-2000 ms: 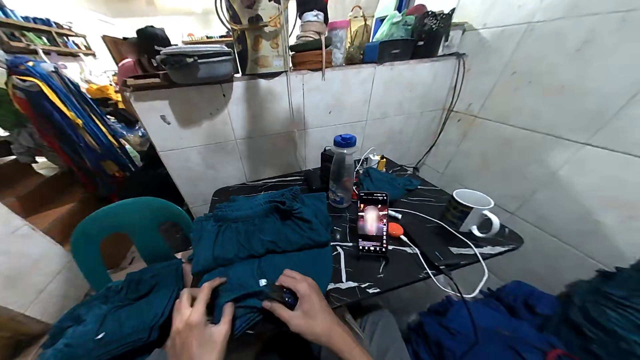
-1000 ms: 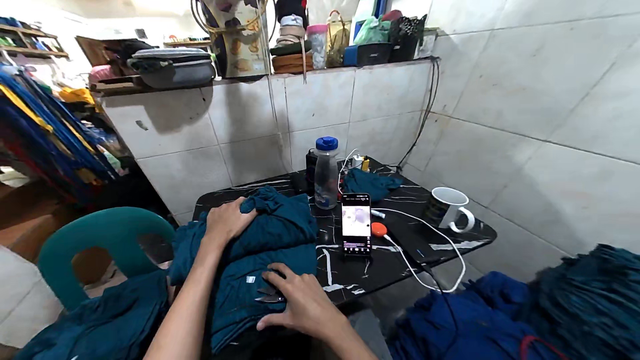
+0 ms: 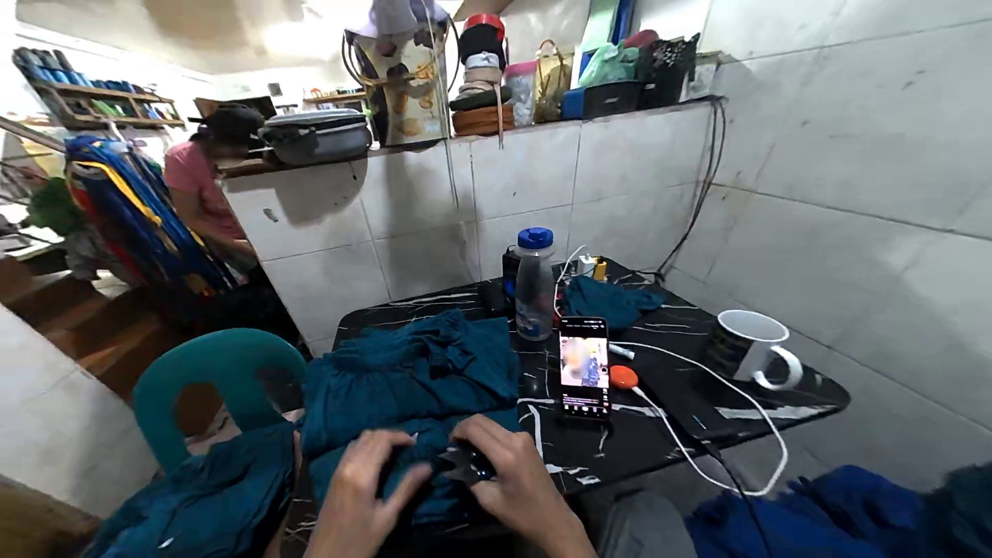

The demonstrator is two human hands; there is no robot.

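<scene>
Folded teal fabric garments [image 3: 403, 387] lie in a pile on the near left of the black marble-patterned table [image 3: 573, 457]. On their lower part rests my left hand [image 3: 368, 484], fingers spread over the cloth and thumb apart; whether it pinches any cloth is hard to see. Close to its right, my right hand [image 3: 508, 477] is closed around small dark thread snips [image 3: 465, 463], their metal blades pointing left over the cloth. The snips' handle is mostly hidden in the palm.
A smartphone [image 3: 585, 368] stands upright beside a plastic bottle [image 3: 535, 287], an orange round object [image 3: 623, 377], white cable and mug [image 3: 748, 349]. A green plastic chair [image 3: 225, 380] holds more teal cloth [image 3: 201, 488]. Blue cloth [image 3: 814, 515] lies lower right. Behind the low tiled wall [image 3: 418, 217], a person leans forward.
My left hand has come down from the upper part of the pile to its lower part, near my right hand. The snips remain in my right hand.
</scene>
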